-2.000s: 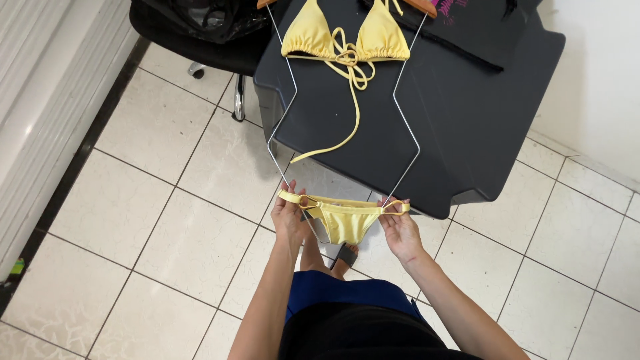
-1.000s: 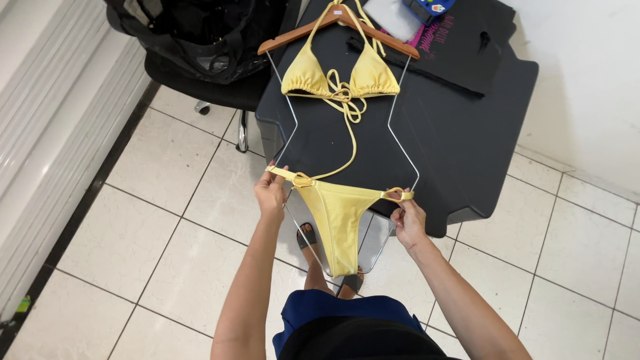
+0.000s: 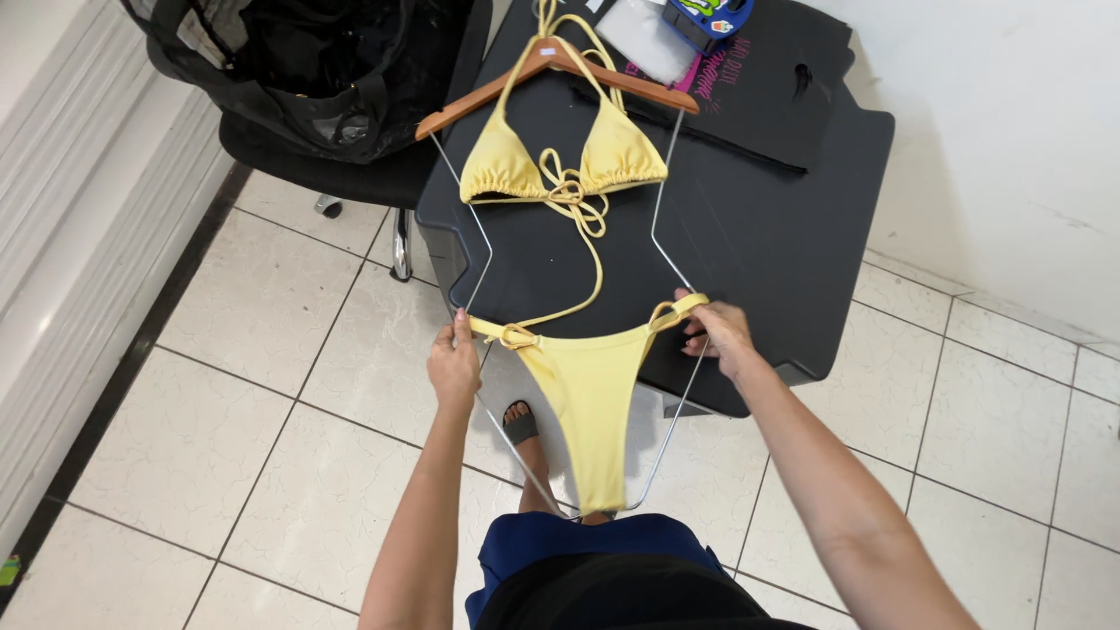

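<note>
A yellow bikini top (image 3: 619, 150) hangs by its straps on a wooden hanger (image 3: 643, 85), its loose cord trailing down. From the hanger runs a body-shaped metal wire frame (image 3: 662, 247). Yellow bikini bottoms (image 3: 586, 385) lie along the frame's lower part, their crotch end at its bottom bar. My left hand (image 3: 455, 360) grips the left side strap by the wire. My right hand (image 3: 719, 334) holds the right side strap at the opposite wire; some of its fingers are behind the strap and wire. Both side straps have tied loops.
Beneath the hanger is a dark grey table or bin lid (image 3: 787, 254). On it lie a black printed bag (image 3: 770, 96), a clear plastic packet (image 3: 647, 39) and a blue item (image 3: 710, 22). A black bag (image 3: 350, 114) rests on a black chair (image 3: 289, 162) at left.
The bikini bottoms, bunched two seconds ago, are now stretched down along the wire frame. Both hands remain at the side straps. The view has shifted, showing the whole hanger.
</note>
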